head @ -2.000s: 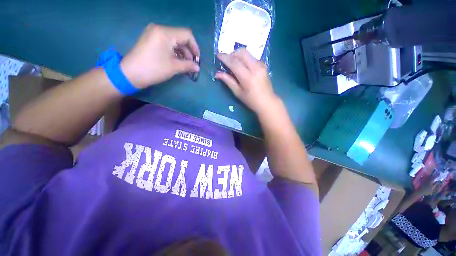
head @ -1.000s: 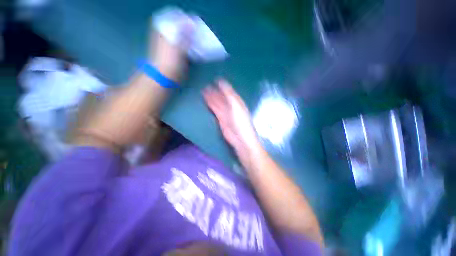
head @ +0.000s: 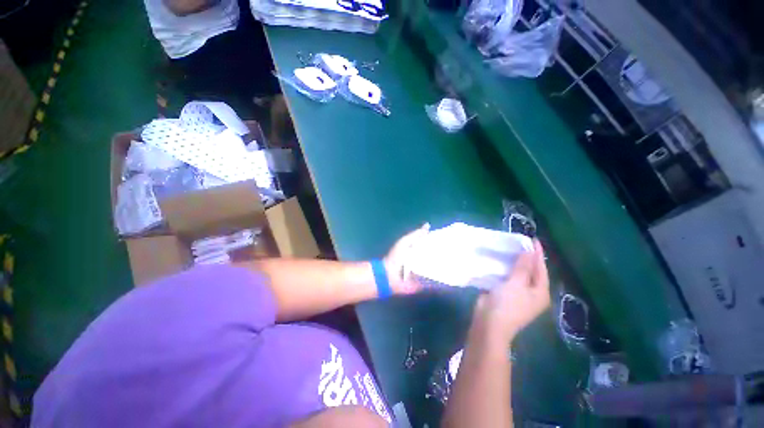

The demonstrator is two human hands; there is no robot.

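A white, soft-looking wrapping or pouch (head: 469,255) is held above the green bench, stretched between both hands. My left hand (head: 407,257), with a blue band on its wrist, grips its left end. My right hand (head: 521,288) grips its right end, with the fingers closed at the edge. Whether anything is inside the wrapping cannot be told. A white housing (head: 455,364) lies on the bench, partly hidden behind my right forearm. A small dark wired part (head: 413,349) lies to the left of that housing.
An open cardboard box (head: 151,259) with white pieces stands left of the bench (head: 360,167). White housings in clear bags (head: 365,89) lie at the far end, by a white stack (head: 322,15). Black-rimmed parts (head: 574,318) lie to the right. A dark cylinder (head: 670,396) crosses the lower right.
The view has swung left along the bench. The right hand, empty a second ago, now grips the white wrapping together with the left hand. The screw feeder has left the view.
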